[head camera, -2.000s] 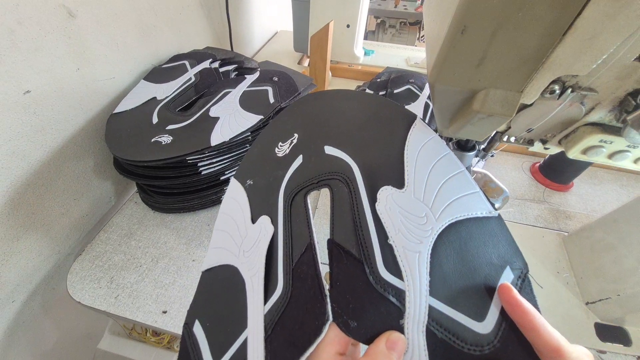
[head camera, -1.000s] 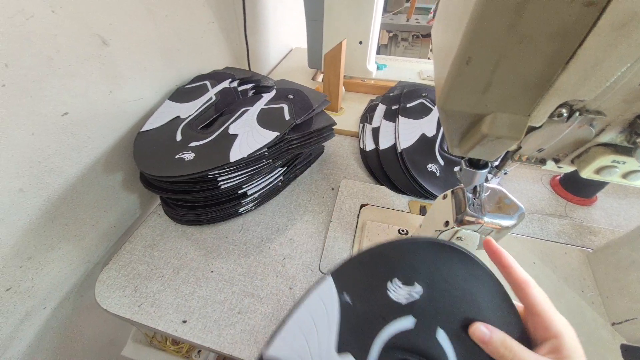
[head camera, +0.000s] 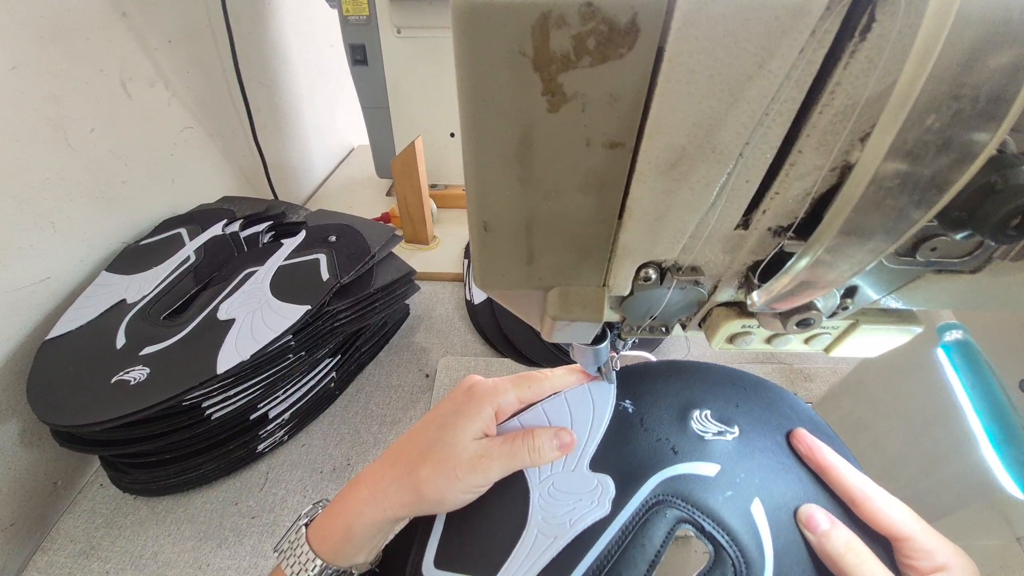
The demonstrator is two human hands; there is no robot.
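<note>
A black shoe upper with white and light grey trim and a small white logo lies under the sewing machine's presser foot. My left hand, with a metal-band watch on its wrist, presses on the upper's light grey wing-shaped overlay. Its index fingertip is right beside the foot, and its thumb rests on the overlay. My right hand lies with fingers apart on the right side of the black upper. The upper's lower part runs out of view.
A tall stack of similar black and white uppers stands at the left by the wall. More black pieces lie behind the needle area. The machine head fills the upper right. A wooden block stands behind.
The upper, earlier held up in front of the machine, now lies at the presser foot. My left hand has come onto its grey overlay. The view has moved closer to the machine.
</note>
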